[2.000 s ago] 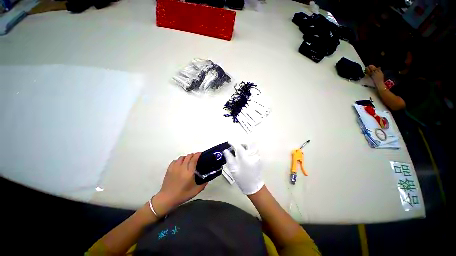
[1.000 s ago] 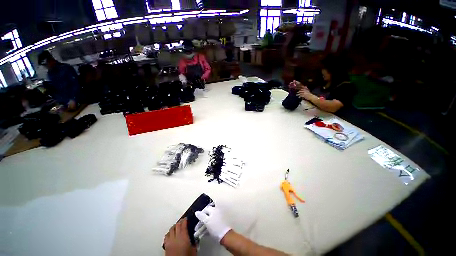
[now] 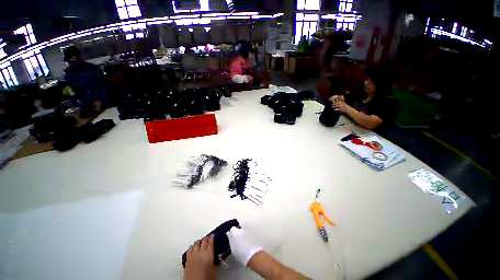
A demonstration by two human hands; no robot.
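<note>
A black zippered bag (image 3: 220, 238) is held low in the view, just above or on the white table (image 3: 285, 164). My bare left hand (image 3: 200, 258) grips its near left side; the wrist is cut off by the lower edge. My white-gloved right hand (image 3: 242, 246) is at the bag's right side, its fingertips hidden against or inside the bag. Beyond the bag are a pile of black cords with pale ends (image 3: 239, 179) and a looser grey-silver pile (image 3: 202, 169). A small pale strand hangs below the bag.
An orange air gun (image 3: 319, 216) lies to the right, its thin hose running to the near edge. A red bin (image 3: 182, 128) stands mid-table, with heaps of black bags (image 3: 170, 104) behind. Papers with red-handled scissors (image 3: 373, 150) and a green-lettered label (image 3: 436, 188) lie right. Other people are around the table.
The view has tilted up, showing more of the room. My hands still hold the bag, now turned differently. The person in pink at the back has turned away.
</note>
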